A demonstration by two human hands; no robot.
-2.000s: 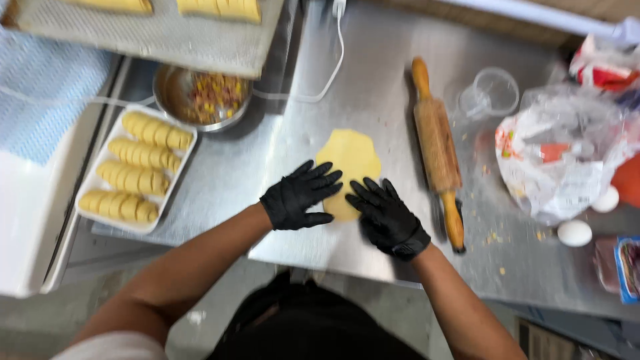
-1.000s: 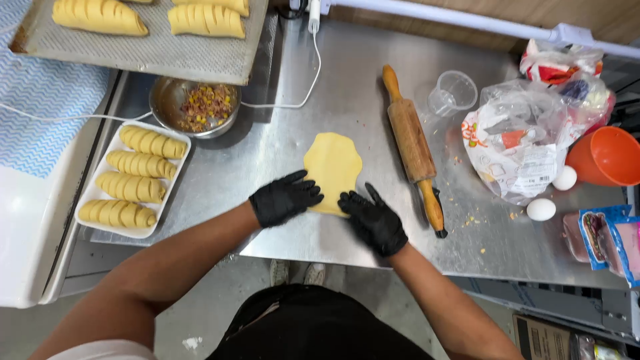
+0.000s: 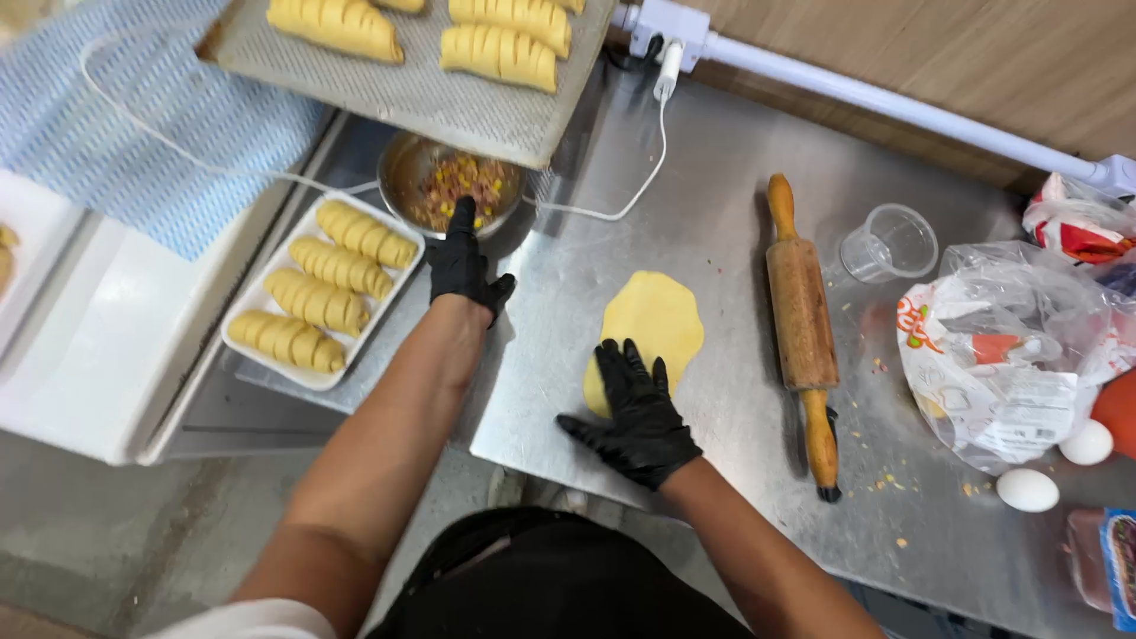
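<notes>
My left hand (image 3: 463, 264), in a black glove, reaches to the near rim of a metal bowl (image 3: 399, 182) of chopped filling (image 3: 461, 182); its fingertips are over the filling, and whether they pinch any cannot be told. Spread fingers of my right hand (image 3: 637, 413), also black-gloved, rest on the lower part of a flat yellow dough sheet (image 3: 657, 315). The dough lies on the steel table (image 3: 550, 390). To its right is a wooden rolling pin (image 3: 801, 311). A white foam tray (image 3: 311, 380) of slit dough rolls (image 3: 319, 300) stands left of my left hand.
A perforated baking tray (image 3: 426, 98) with more rolls overhangs the bowl's far edge. A white cable (image 3: 652, 177) runs behind the dough. On the right are a clear plastic cup (image 3: 890, 242), plastic bags (image 3: 1003, 373), two eggs (image 3: 1028, 490) and a package (image 3: 1096, 555).
My left hand has left the dough's left edge and moved over to the bowl of filling. My right hand stays at the dough's near end, now with its fingers on the sheet.
</notes>
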